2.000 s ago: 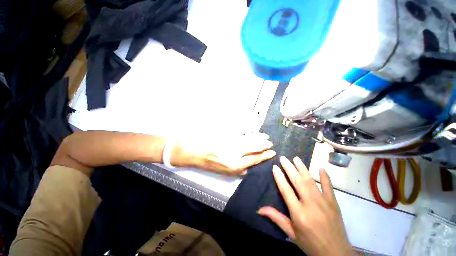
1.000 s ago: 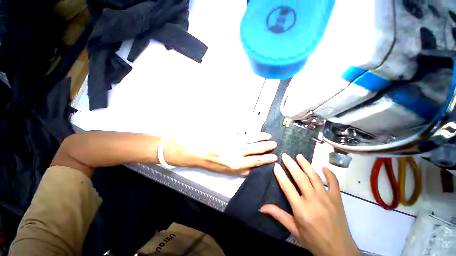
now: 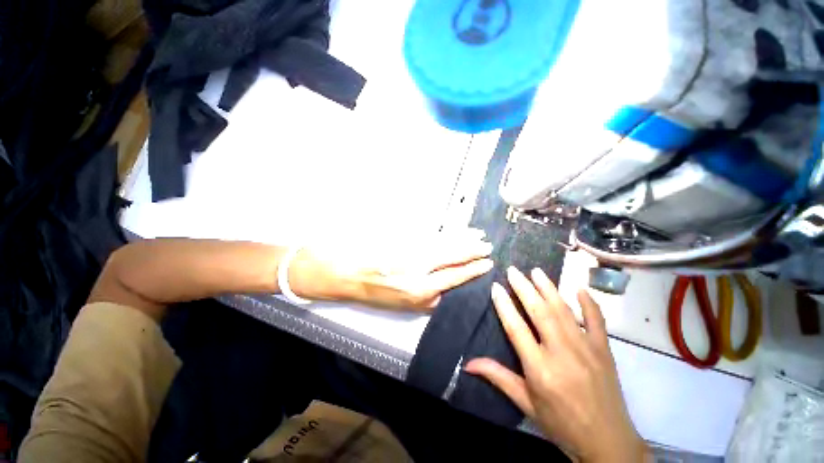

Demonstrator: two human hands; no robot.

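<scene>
A dark fabric strip [image 3: 529, 253] lies under the head of the white sewing machine [image 3: 623, 118] and runs down over the table's front edge. My left hand [image 3: 407, 278] lies flat with its fingertips at the strip's left edge. My right hand [image 3: 565, 371] rests on the strip with fingers spread and thumb out to the left. Neither hand is closed around the cloth. Near the front edge the cloth shows as two tails with a thin light gap between them. The presser foot [image 3: 571, 237] is small at the strip's right side; the needle tip cannot be made out.
Tangled dark strips [image 3: 244, 54] lie on the white table at upper left. A blue rounded attachment [image 3: 488, 63] stands beside the machine head. Red and yellow scissor handles [image 3: 694, 321] and a clear packet [image 3: 777, 420] lie right. A ruler-marked edge [image 3: 316, 336] runs along the front.
The view has shifted slightly. A light gap between the two cloth tails now shows beside my right thumb. Both hands stay at nearly the same places on the cloth.
</scene>
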